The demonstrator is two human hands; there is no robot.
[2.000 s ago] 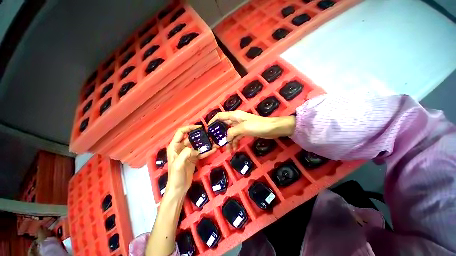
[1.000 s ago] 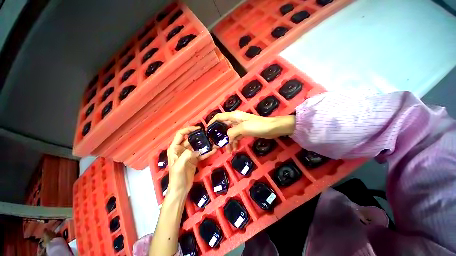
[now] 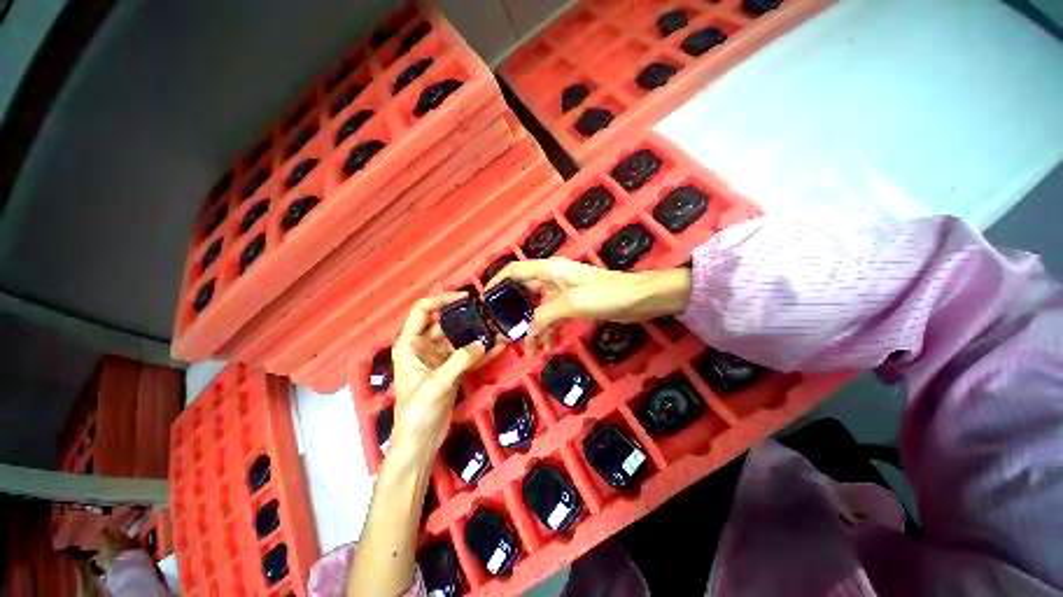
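Observation:
My left hand (image 3: 422,362) holds a black watch body (image 3: 465,323) by its edges, its face up and dark, thumb at its lower edge. My right hand (image 3: 562,294) holds a second black watch body (image 3: 509,308) close beside it, also face up and dark with a small white strip at its lower end. Both are above the middle of the orange-red work tray (image 3: 635,510). Face-up watches with white labels fill its near left pockets; face-down ones with round ring marks lie toward the right and back. My hands hide some pockets.
A thick stack of orange-red trays (image 3: 385,222), its top one holding black watches, stands behind left. Another tray (image 3: 546,61) lies at the back on the white bench top (image 3: 863,128). A left side tray (image 3: 216,466) holds a few watches. Another person's hand (image 3: 113,546) shows at lower left.
The two screens were lit with white and purple text and are now dark. My left thumb has shifted to the lower edge of its watch. The hands stay in nearly the same place.

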